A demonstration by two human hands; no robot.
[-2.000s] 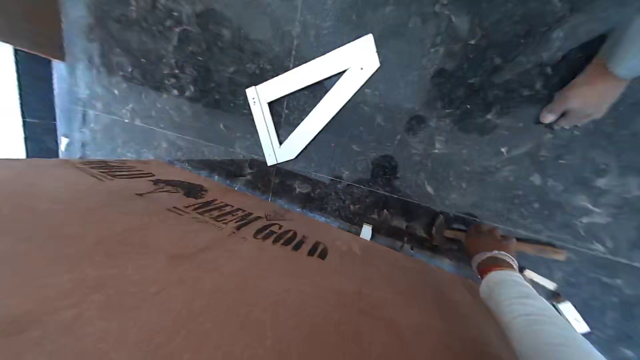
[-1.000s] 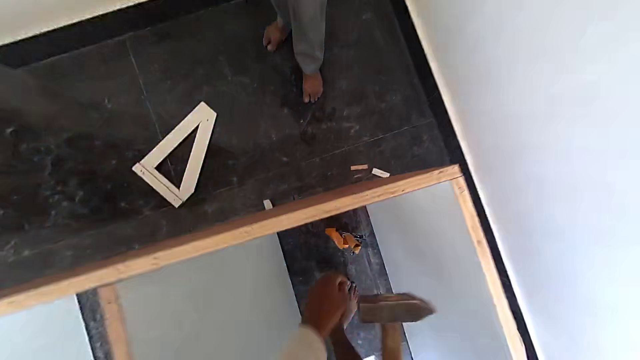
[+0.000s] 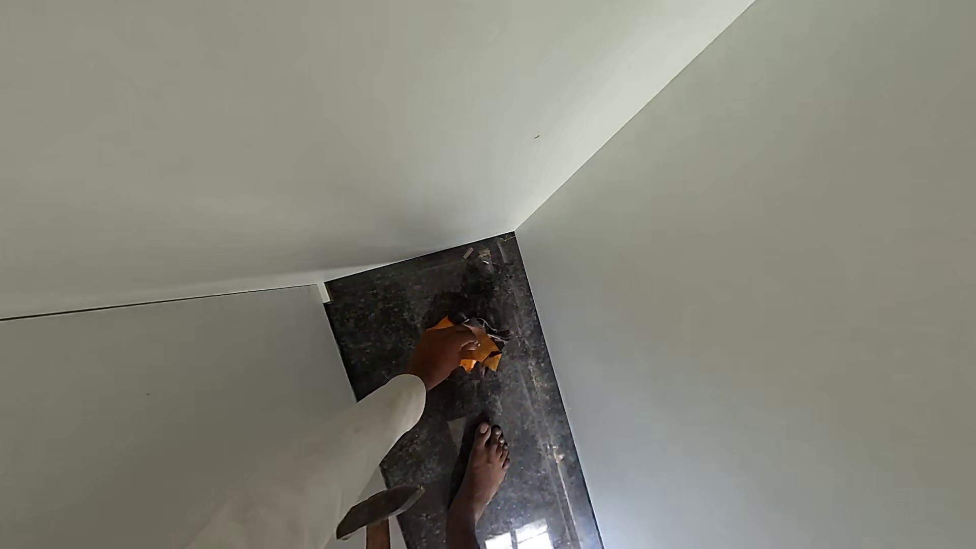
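My left hand (image 3: 442,354), in a pale sleeve, reaches down to a torn orange packet (image 3: 486,352) on the dark stone floor. Its fingers are curled over the packet; whether they grip anything in it is hidden. Small dark items, unclear in kind, lie at the packet's upper edge. Near the bottom edge, right of the sleeve, is the metal head of a hammer (image 3: 380,511), with part of its wooden handle running down out of the frame. My right hand is not in view.
Pale panels rise on both sides of the narrow floor strip (image 3: 381,313) and meet at a corner. A bare foot (image 3: 486,465) stands below the packet. Small scraps (image 3: 484,258) lie near the corner. A low pale panel (image 3: 191,381) is at left.
My left hand has come down to the orange packet, which lay apart from it one second ago. The view has swung into the panelled corner; the white triangular frame is out of sight.
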